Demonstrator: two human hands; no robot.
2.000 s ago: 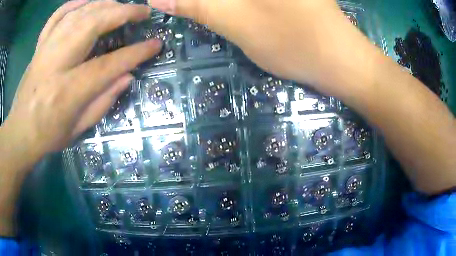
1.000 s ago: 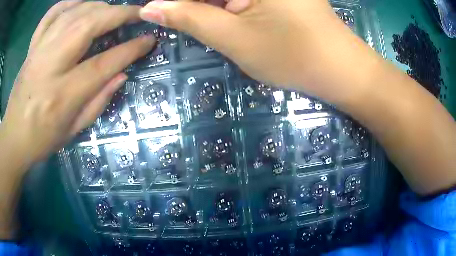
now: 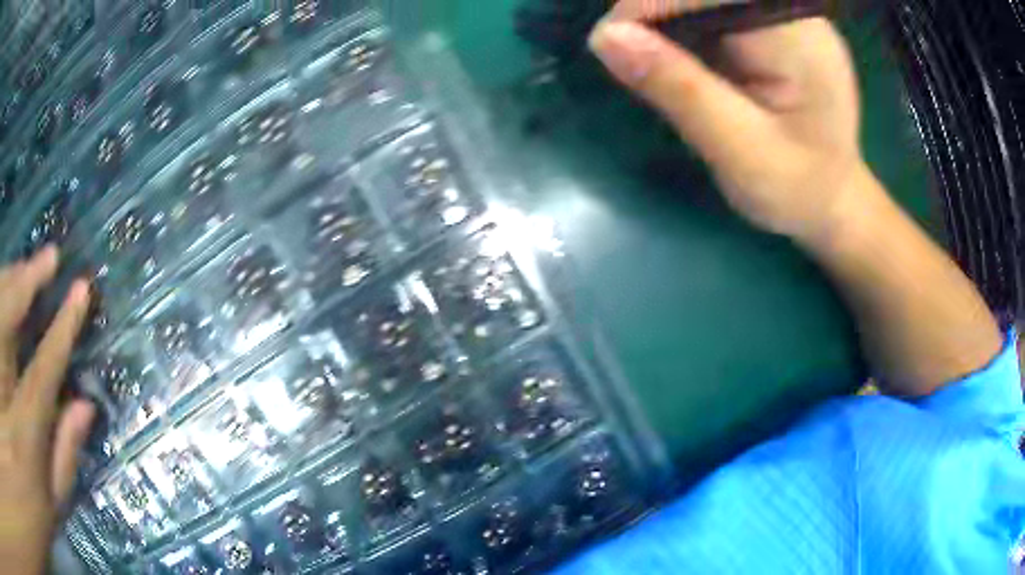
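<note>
A clear plastic blister tray point(image 3: 304, 326) fills the left and middle of the view, slanted and blurred, with strong glare. Its pockets hold small dark round assemblies point(image 3: 377, 484) with bright dots. My left hand point(image 3: 39, 393) is at the left edge, partly cut off, its fingers apart over the tray. My right hand point(image 3: 776, 124) is off the tray at the upper right, thumb and fingers closed on dark tweezers point(image 3: 747, 16). The tweezer tips are hard to make out beside a dark heap of loose tiny parts point(image 3: 556, 28) at the top.
A dark green mat point(image 3: 719, 326) lies between the tray's right rim and shiny, black-looking stacked trays point(image 3: 972, 135) at the far right. The bright blue smock sleeve point(image 3: 809, 483) covers the lower right.
The view has turned toward the right, so the tray now sits further left and tilted. My right hand has moved off the tray to the loose parts. My left hand shows at the left edge.
</note>
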